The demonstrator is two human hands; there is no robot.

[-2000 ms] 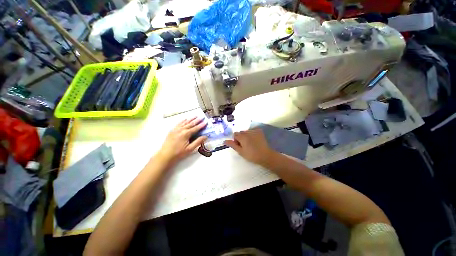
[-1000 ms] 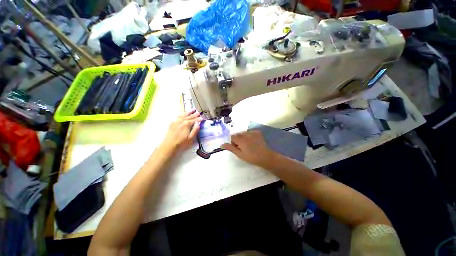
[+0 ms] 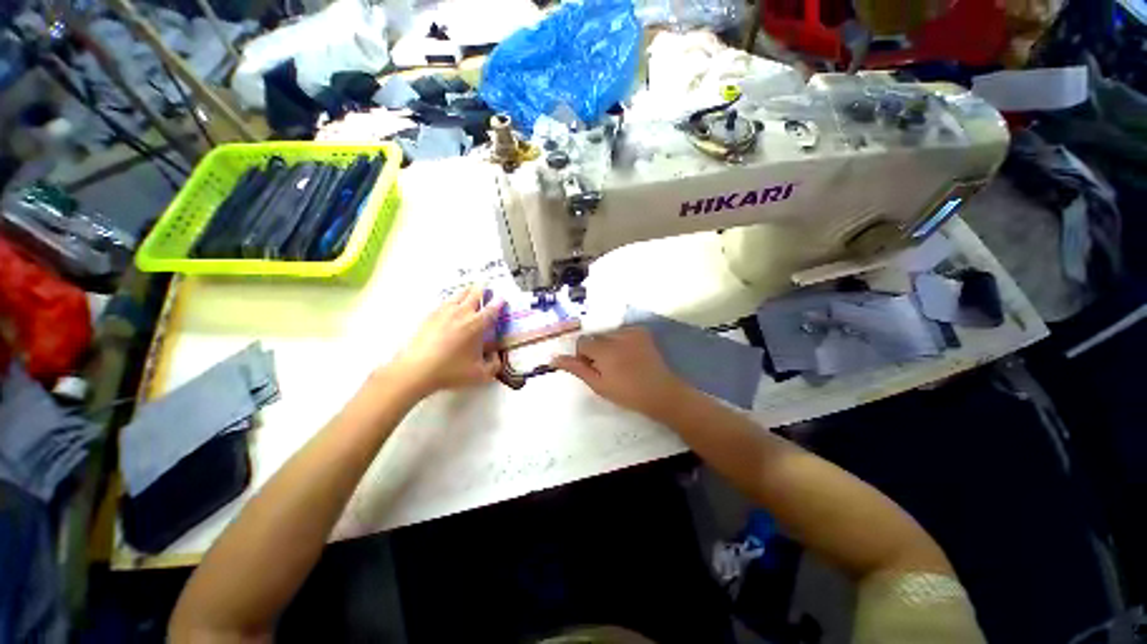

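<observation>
The sewing template (image 3: 518, 322) lies flat under the needle and presser foot (image 3: 546, 299), lit purple-white, with a brown strip across its near side. My left hand (image 3: 450, 342) presses on its left side, fingers together and pointing to the machine head. My right hand (image 3: 619, 365) rests at its right near corner, thumb and fingertips on the edge. A dark rounded edge shows between my hands at the near side. The cream-white machine (image 3: 755, 189) marked HIKARI stands behind and right of my hands. The fabric under the template is mostly hidden.
A yellow-green basket (image 3: 271, 268) holds dark folded pieces at the back left. Grey pieces over black panels (image 3: 189, 428) lie at the table's left edge. Grey pieces (image 3: 855, 330) lie right, beside the machine arm, with another (image 3: 704, 359) by my right hand. A blue bag (image 3: 564, 57) lies behind.
The template has turned or shifted under the needle; its brown strip now shows on the near side. My left hand moved slightly with it. My right hand stays at the near right corner.
</observation>
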